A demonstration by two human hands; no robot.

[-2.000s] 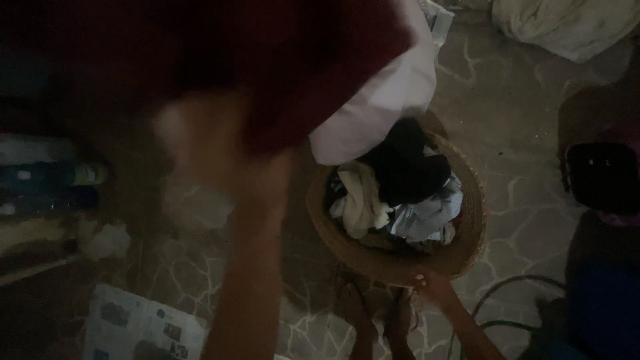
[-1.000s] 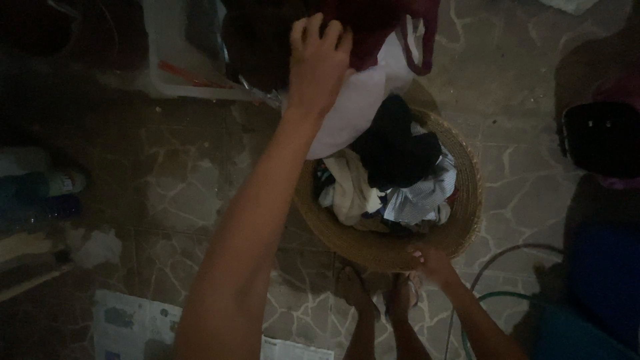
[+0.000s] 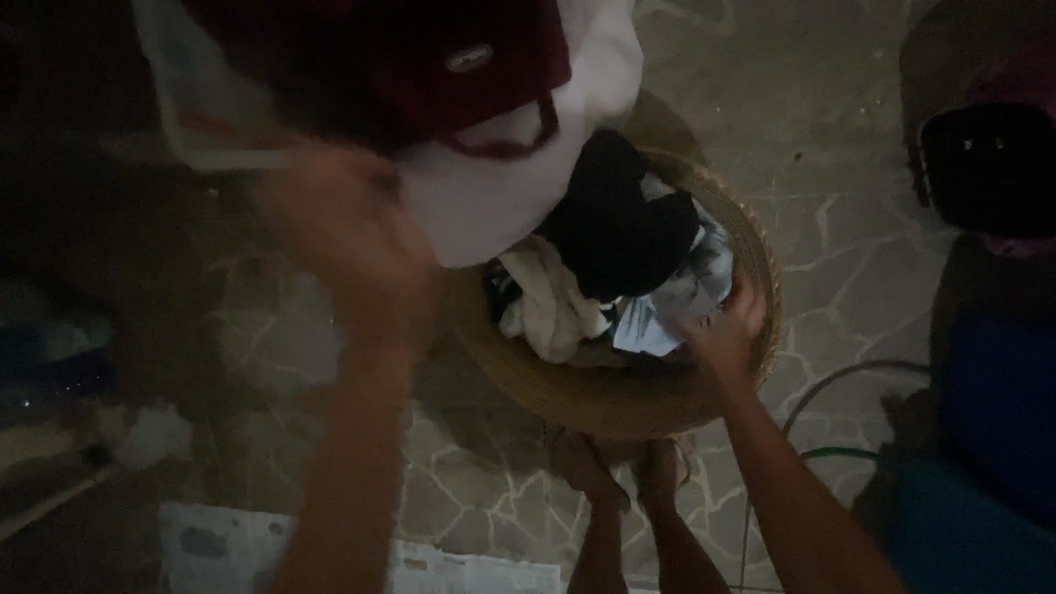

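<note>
A round woven basket stands on the floor in front of my feet, with a black garment, a cream cloth and a light blue-grey cloth in it. My right hand reaches inside the basket's right side, its fingers spread at the blue-grey cloth; whether it grips the cloth is unclear. Blurred by motion, my left hand is beside a pale pink cloth that hangs at the basket's upper left. Over the pink cloth lies a dark red cloth item with a strap and a small badge.
A whitish plastic container is at upper left. Newspaper sheets lie along the bottom. To the right are a black object, a hose, a dark blue object and a teal one. Blurred items lie at far left.
My right hand has left the basket's near rim and moved inside, onto the clothes. My left hand, on the dark red item a second ago, is now lower and to its left.
</note>
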